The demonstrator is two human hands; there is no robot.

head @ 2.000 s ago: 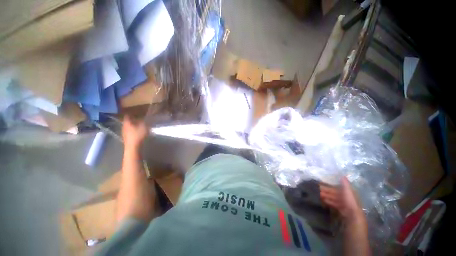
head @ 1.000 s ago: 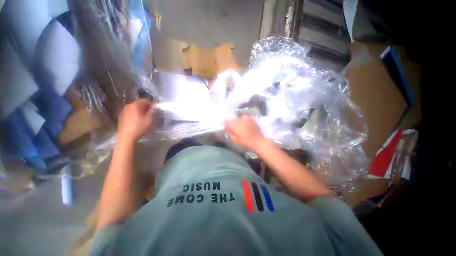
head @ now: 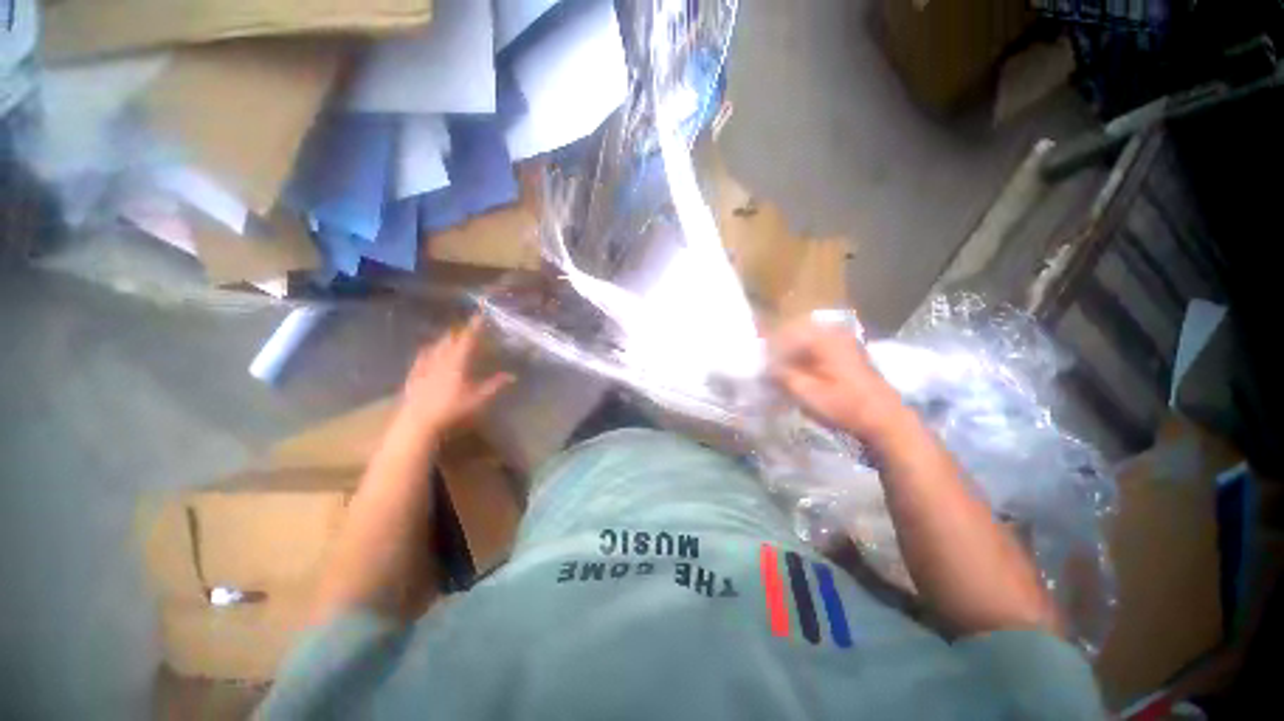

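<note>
Clear plastic film lies bunched and shiny at the right. A bright, taut strand of it runs up toward the stack at the top centre. My right hand is closed on the film near the middle; glare hides its fingertips. My left hand is open with its fingers apart, beside a thin stretched strip of film, and holds nothing visible. The stack at the upper left has brown cardboard, white sheets and blue sheets sticking out.
A brown carton stands at the lower left. A pale rolled tube lies on the grey ground. Small cardboard scraps lie beyond the film. A ribbed metal panel is at the right, with cardboard below it. Another brown box is at the top right.
My left hand has opened and come off the film. My right hand has shifted right, still on the film. The view has swung, so more of the stack and the lower-left carton show.
</note>
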